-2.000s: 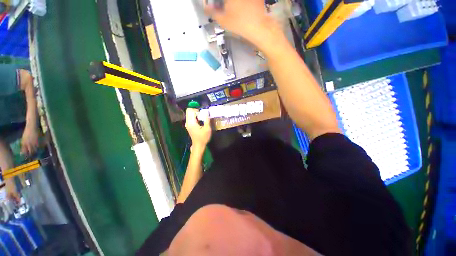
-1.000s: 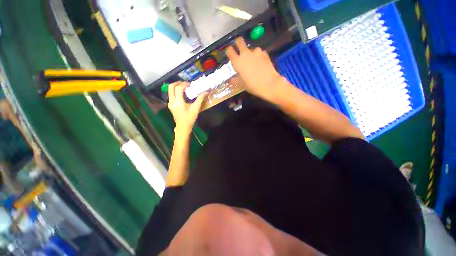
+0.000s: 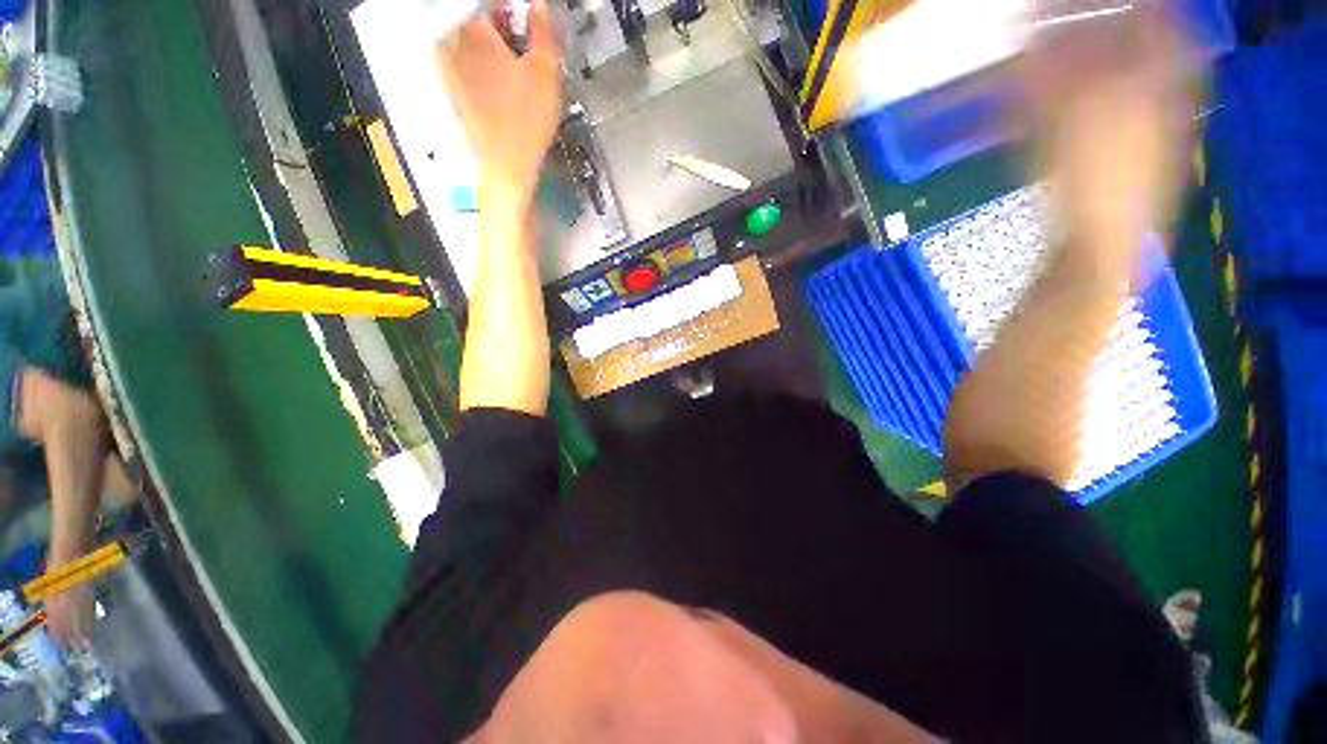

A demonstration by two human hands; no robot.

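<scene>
My left hand [image 3: 505, 95] is over the machine plate at the upper left, fingertips at a small dark and metallic thing; whether it grips it I cannot tell. My right hand [image 3: 1113, 87] is a blur at the upper right, over a blue bin; its fingers cannot be made out. A row of white parts [image 3: 658, 314] lies on the brown board [image 3: 699, 346] in front of the machine panel, with neither hand on it. The bench machine plate [image 3: 677, 131] carries metal clamps [image 3: 587, 167] and a thin pale stick [image 3: 709, 172].
Yellow-black bars [image 3: 328, 284] stand on both sides of the machine. A blue bin [image 3: 1190, 381] filled with white rows is at the right, beside stacked blue bins [image 3: 881, 342]. A green conveyor [image 3: 189, 291] runs at the left; another person's arm [image 3: 66, 465] is beyond it.
Both hands have left the white row, which now lies on the board. My left hand has moved up over the plate. My right hand has moved up and right over the bins.
</scene>
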